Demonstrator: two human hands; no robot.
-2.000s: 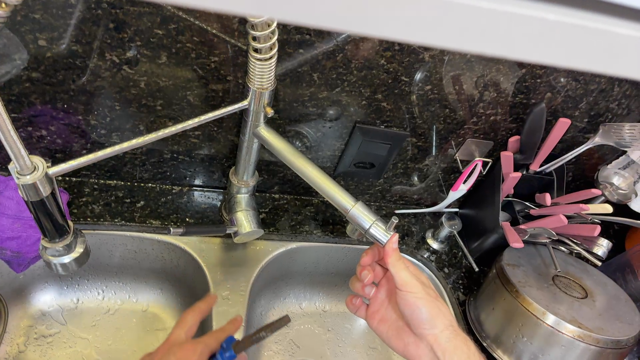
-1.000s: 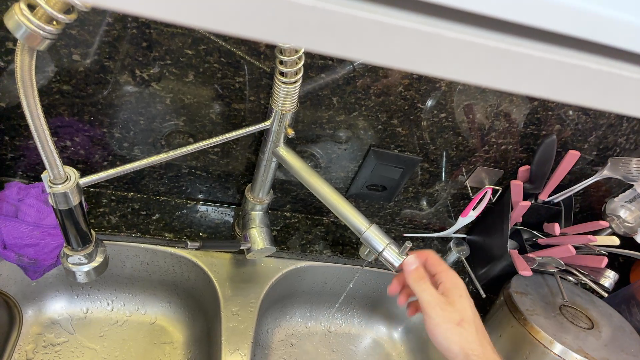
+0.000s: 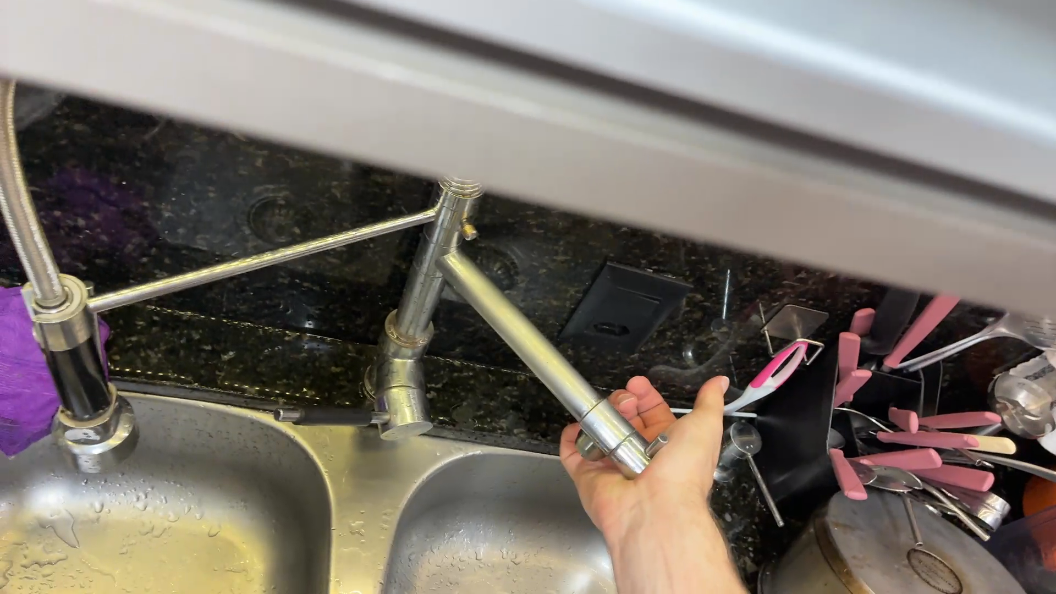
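Note:
My right hand (image 3: 660, 470) is palm up under the outlet end of the metal faucet spout (image 3: 528, 346), its fingers spread around the tip beside a small lever. Whether it grips the tip is hard to tell. The spout slants down from the faucet column (image 3: 425, 272) over the right basin (image 3: 503, 528). At the left, a support arm (image 3: 272, 260) reaches the black-and-metal spray head (image 3: 78, 379). The faucet's black-handled lever (image 3: 330, 416) points left at the base. My left hand is out of view.
A pale cabinet edge (image 3: 528, 148) crosses the top. Pink-handled cutlery (image 3: 907, 437) and a black holder (image 3: 796, 437) stand right, above an upturned metal pot (image 3: 891, 553). A black wall outlet (image 3: 624, 305) is behind the spout; a purple cloth (image 3: 21, 371) hangs left.
My left hand, seen earlier with a blue-handled tool, has left the view. My right hand has gone from pinching the spout tip to lying palm up beneath it. The view has shifted.

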